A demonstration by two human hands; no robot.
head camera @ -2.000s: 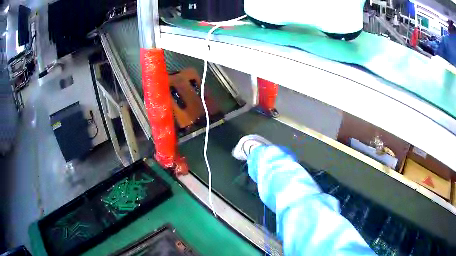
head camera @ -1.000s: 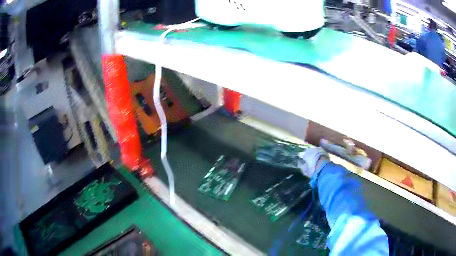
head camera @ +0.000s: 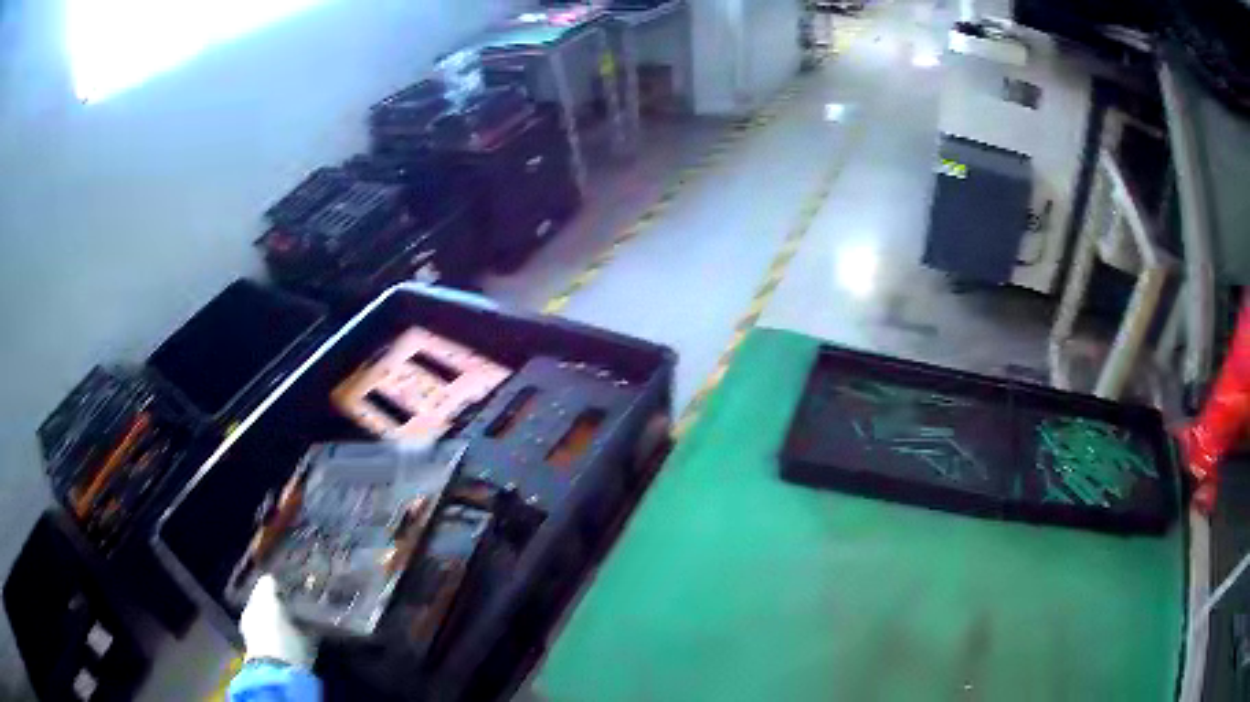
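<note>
My left hand (head camera: 274, 627), in a white glove with a light-blue sleeve, is at the lower left over the black tote. Its fingers are at the near corner of a solder pallet (head camera: 359, 528), a grey frame with recesses and orange-brown edge pieces. The pallet lies tilted over other dark pallets in the tote (head camera: 624, 359). The fingertips are blurred, but the hand appears to grip the pallet's edge. A pinkish plate (head camera: 425, 377) and a dark slotted plate (head camera: 555, 412) lie farther back in the tote. My right hand is out of the picture.
The green-matted bench (head camera: 850, 590) is right of the tote. A black two-compartment scrap tray (head camera: 980, 505) with thin green strips (head camera: 1090, 462) lies at its far edge. More black bins and stacked pallets (head camera: 336, 220) stand at left. A red-wrapped post (head camera: 1220, 412) is at the right edge.
The view has swung left from the conveyor to the tote. The right hand, earlier over the conveyor at a green board, is out of view. The left hand and pallet have come into view.
</note>
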